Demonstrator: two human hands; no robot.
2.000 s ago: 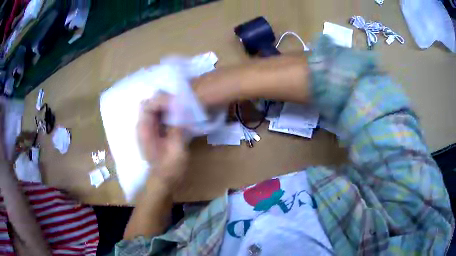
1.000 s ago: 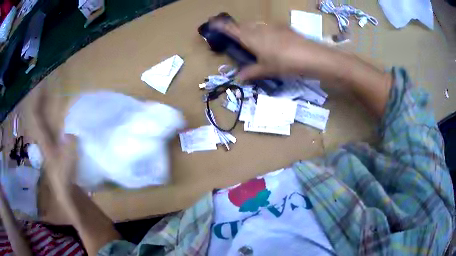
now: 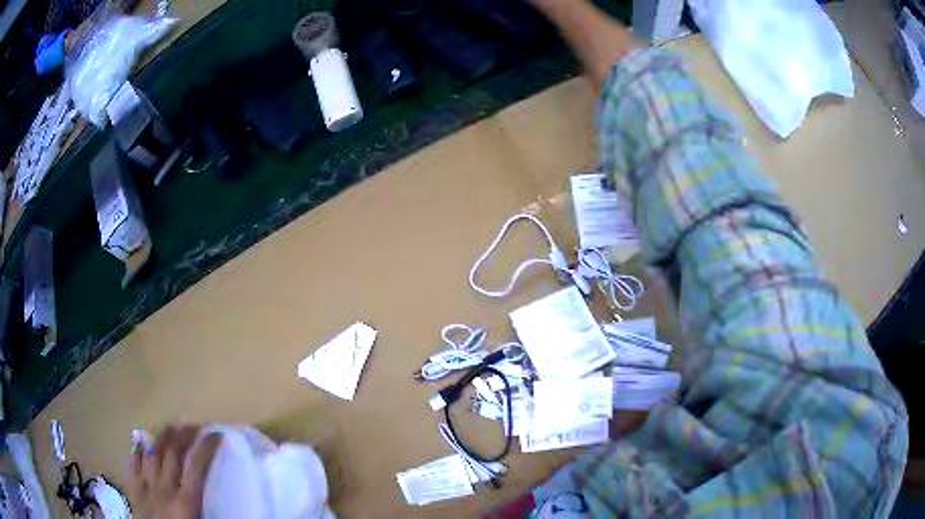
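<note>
My left hand [image 3: 174, 471] is at the bottom left, cut by the lower edge, with its fingers closed on a bunched, slightly blurred white bag [image 3: 266, 476]. My right forearm reaches to the top edge, over the dark green belt; the right hand is out of the picture. White leaflets [image 3: 561, 332] lie piled on the cardboard bench, with white cables [image 3: 517, 284] and a looped black cable [image 3: 510, 411] beside and on them. A folded white paper [image 3: 341, 361] lies apart to the left.
The green belt [image 3: 254, 208] crosses the top left with a white fan [image 3: 333, 76], dark fan-like shapes and narrow boxes [image 3: 117, 208]. A white sheet [image 3: 776, 61] lies at top right. Another person's blue-covered hand [image 3: 51, 51] is at top left. A black cable [image 3: 73, 489] is at bottom left.
My right hand, earlier on a black fan, has moved up out of the picture. The view has shifted toward the belt. The left hand and white bag now sit at the bottom edge.
</note>
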